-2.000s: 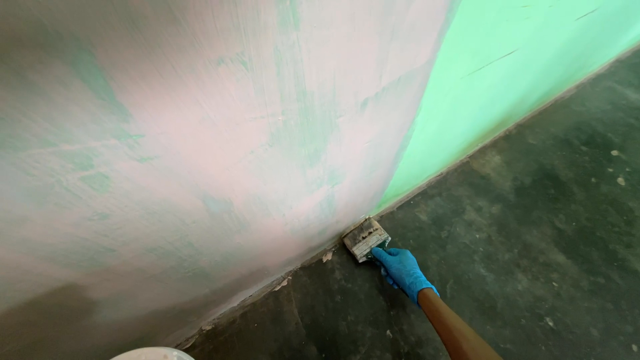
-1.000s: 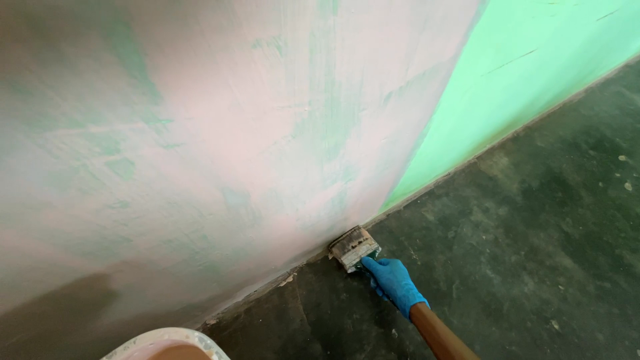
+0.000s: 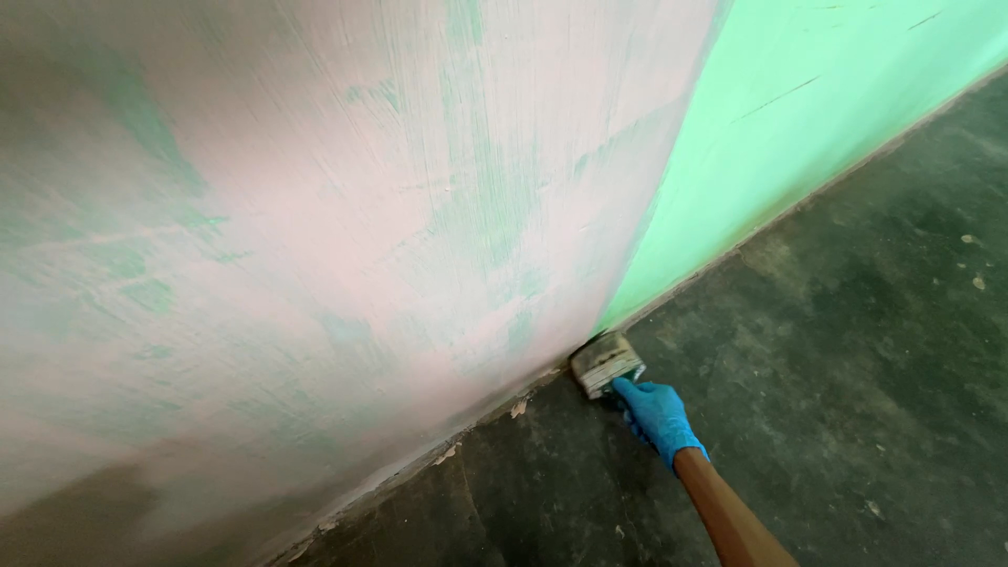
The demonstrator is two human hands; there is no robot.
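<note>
My right hand (image 3: 657,417), in a blue glove, grips a wide, paint-crusted paintbrush (image 3: 605,364). The brush's bristles touch the foot of the wall, close to where the pinkish-white coat (image 3: 378,291) meets the bright green paint (image 3: 756,134). Green shows through that streaky, thin coat in several patches. Fingers and the brush's own body hide most of its handle. My left hand is out of view.
A dark, stained concrete floor (image 3: 827,378) runs along the wall and bears pale specks. Chips of pinkish material (image 3: 519,407) lie at the wall's base. Thin dark scratches (image 3: 776,98) mark the green part.
The brush has slid along the wall's foot, first away from the green part, then back toward it. A white-rimmed bucket at the bottom edge has left the view.
</note>
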